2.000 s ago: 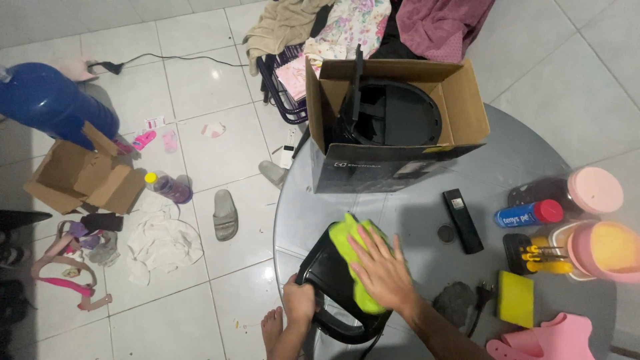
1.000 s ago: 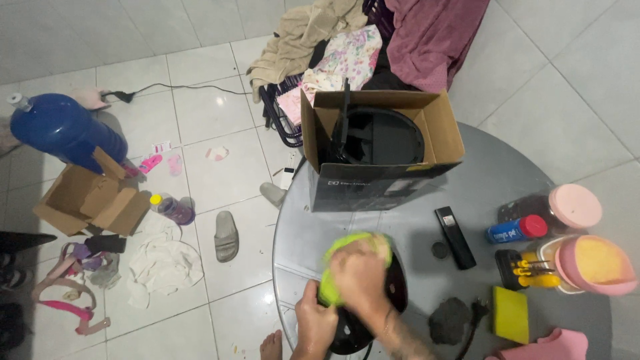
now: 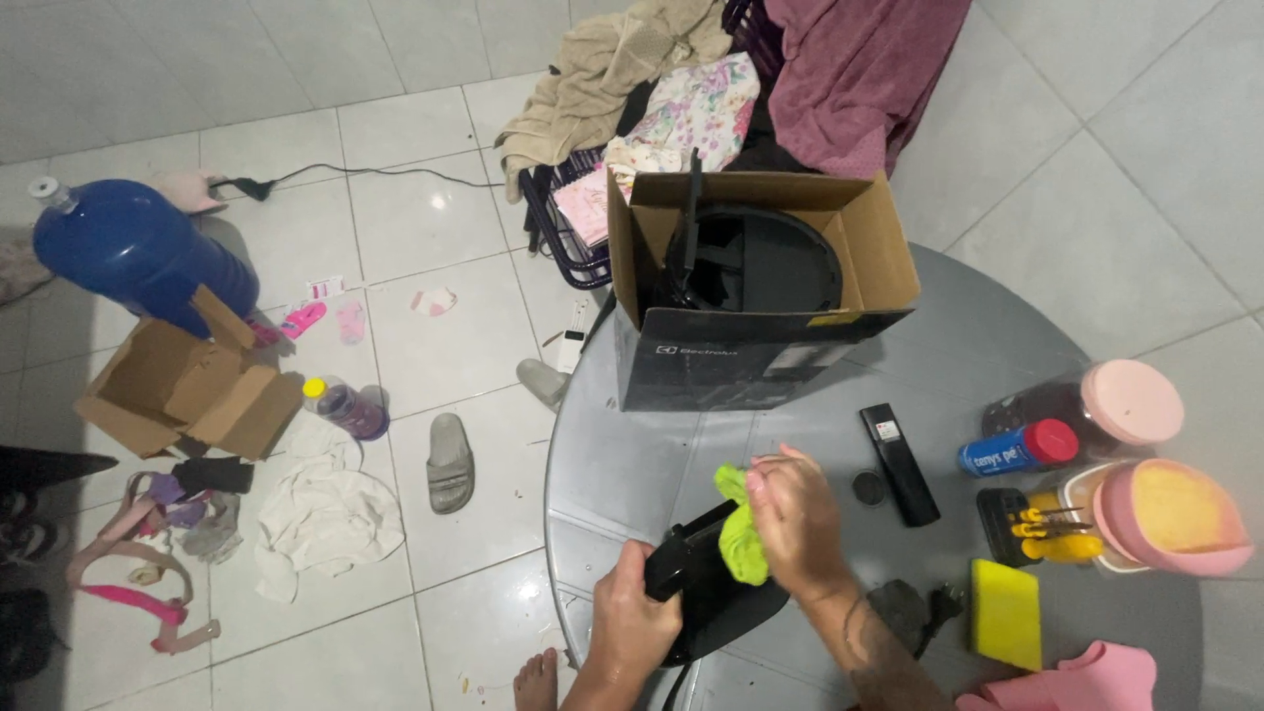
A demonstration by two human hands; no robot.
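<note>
My left hand (image 3: 632, 612) grips the handle of a glossy black plastic appliance part (image 3: 726, 607), which is tilted over the round grey table (image 3: 612, 474). Bunched in my right hand (image 3: 795, 518) is a lime-green cloth (image 3: 741, 543), held against the upper right of the black part. My right hand and the cloth hide some of that part's surface. Behind my hands an open cardboard appliance box (image 3: 711, 370) holds another round black part (image 3: 780, 262).
At right on the table are a black remote-like object (image 3: 901, 464), a blue container with a red cap (image 3: 1017, 447), a pink-lidded jar (image 3: 1131, 400), yellow-handled tools (image 3: 1062, 543) and a yellow sponge (image 3: 1005, 614). A laundry basket (image 3: 568, 247) stands behind; a slipper (image 3: 451, 464) lies on the floor.
The black part has been turned and tilted in my left hand. My right hand, spread flat on the cloth two seconds ago, now has it bunched between the fingers.
</note>
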